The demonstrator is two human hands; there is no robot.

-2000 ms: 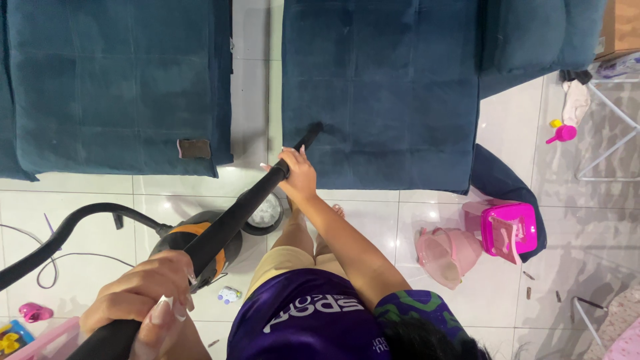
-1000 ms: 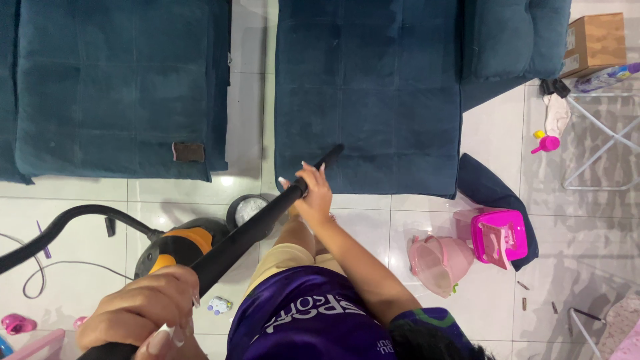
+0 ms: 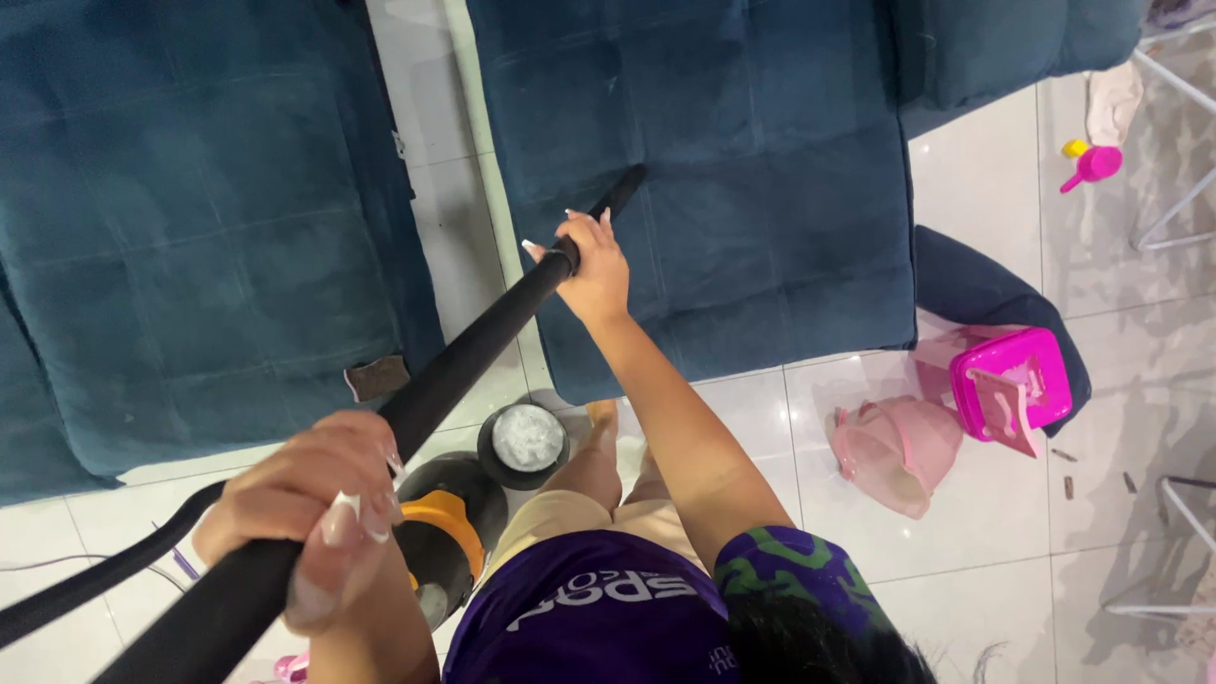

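Observation:
A long black vacuum cleaner wand (image 3: 475, 332) runs diagonally from the lower left up to a dark blue upholstered sofa seat (image 3: 750, 218). Its narrow tip is at the seat's fabric; exact contact is hard to judge. My left hand (image 3: 313, 518) wraps around the thick near part of the wand. Farther along, my right hand (image 3: 594, 266) grips it near a joint, over the seat's left edge. The black and orange vacuum cleaner body (image 3: 446, 532) stands on the floor, partly hidden by my left arm. A black hose (image 3: 114, 570) curves behind the wand at left.
Beside my feet is a dark round container (image 3: 528, 439) with whitish contents. Another blue seat (image 3: 209, 228) lies left across a gap, with a brown patch (image 3: 376, 378) at its corner. On the right floor are a pink translucent bucket (image 3: 898, 456), a bright pink box (image 3: 1016, 380) and white metal legs (image 3: 1178, 199).
The wand tip and my right hand have moved farther up over the blue seat, away from its near edge. Both hands have kept their grip. The view has shifted somewhat.

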